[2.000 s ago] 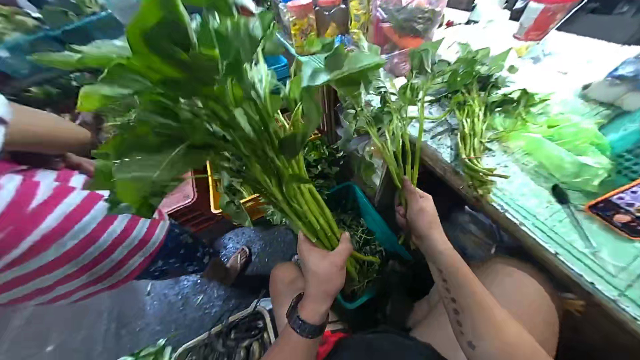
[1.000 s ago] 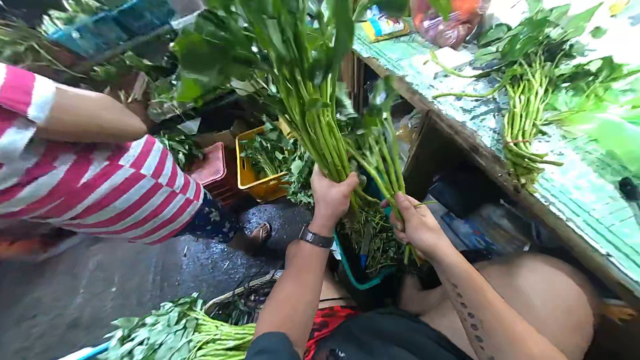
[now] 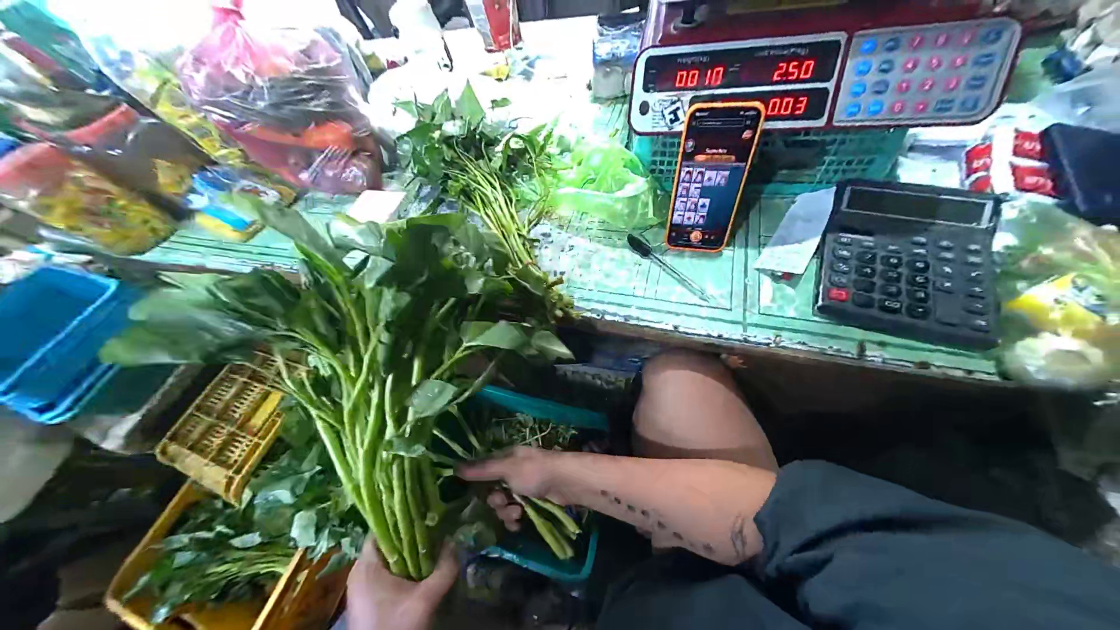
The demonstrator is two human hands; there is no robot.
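A large upright bunch of leafy green vegetable stems (image 3: 398, 472) stands in my left hand (image 3: 398, 586), gripped near the cut ends at the bottom. Just right of the bunch, my right hand (image 3: 516, 481) holds a few thinner stems (image 3: 549, 525), whose ends point down and right; one finger reaches toward the large bunch. Below my right hand is a teal tub (image 3: 577, 560) with loose trimmings in it. On the green tabletop lies another tied bunch of greens (image 3: 499, 206), beyond the large one.
The green table (image 3: 604, 306) holds a smartphone (image 3: 713, 175), a black calculator (image 3: 910, 262), a spoon (image 3: 669, 267), a green plastic bag (image 3: 604, 184) and a digital scale (image 3: 822, 79). Yellow crates (image 3: 144, 547) with greens are at lower left, blue crates (image 3: 52, 341) above them.
The view has swung right, bringing the scale and calculator in; the person in the striped shirt is out of view. Both hands still hold stems.
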